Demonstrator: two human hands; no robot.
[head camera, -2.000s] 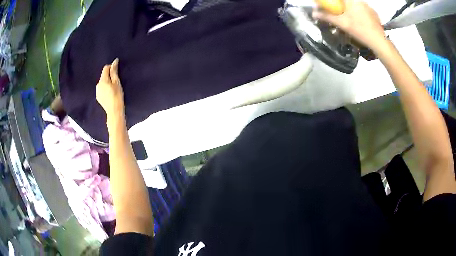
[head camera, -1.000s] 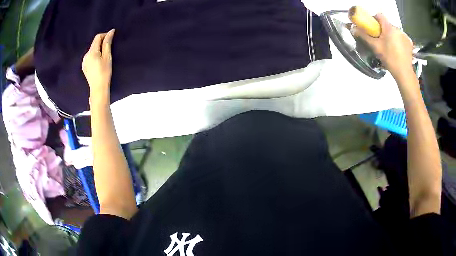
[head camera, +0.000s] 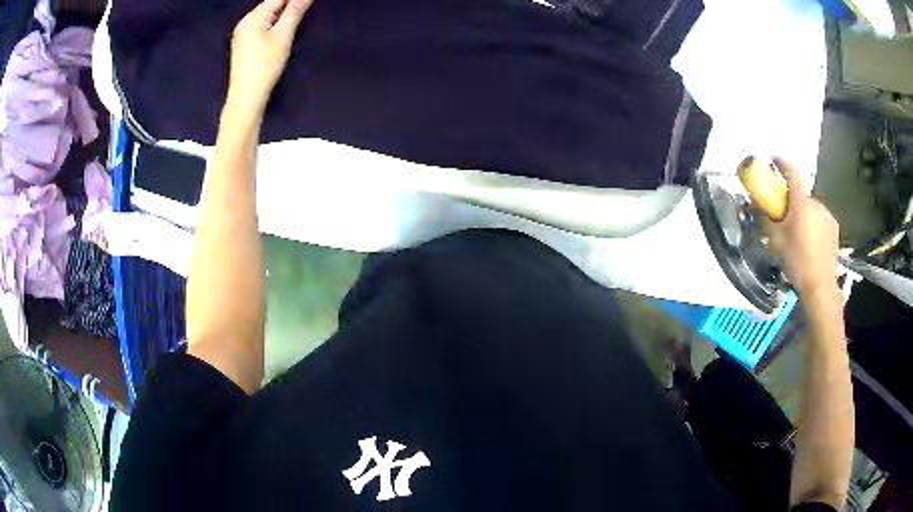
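Note:
A dark purple-black garment (head camera: 430, 90) lies spread over the white padded pressing table (head camera: 340, 205). Its band with thin pale lines (head camera: 683, 135) is at the right end. My left hand (head camera: 268, 40) rests on the garment's left part near the top of the view, fingers slightly apart, holding nothing that shows. My right hand (head camera: 804, 235) grips the yellow-tan handle of the steam iron (head camera: 736, 235). The iron is tilted at the table's near right edge, to the right of the garment and apart from it. Its plate is mostly hidden.
A smartphone (head camera: 168, 172) lies at the table's left edge beside a white strip (head camera: 150, 235). Pink garments (head camera: 40, 130) and a blue crate (head camera: 145, 310) are at the left. A fan (head camera: 50, 450) is at lower left. A light-blue basket (head camera: 746, 330) is under the right end.
The view has shifted. The iron has moved down and right, away from the garment and to the near edge. My left hand is still on the garment, now at the top of the view.

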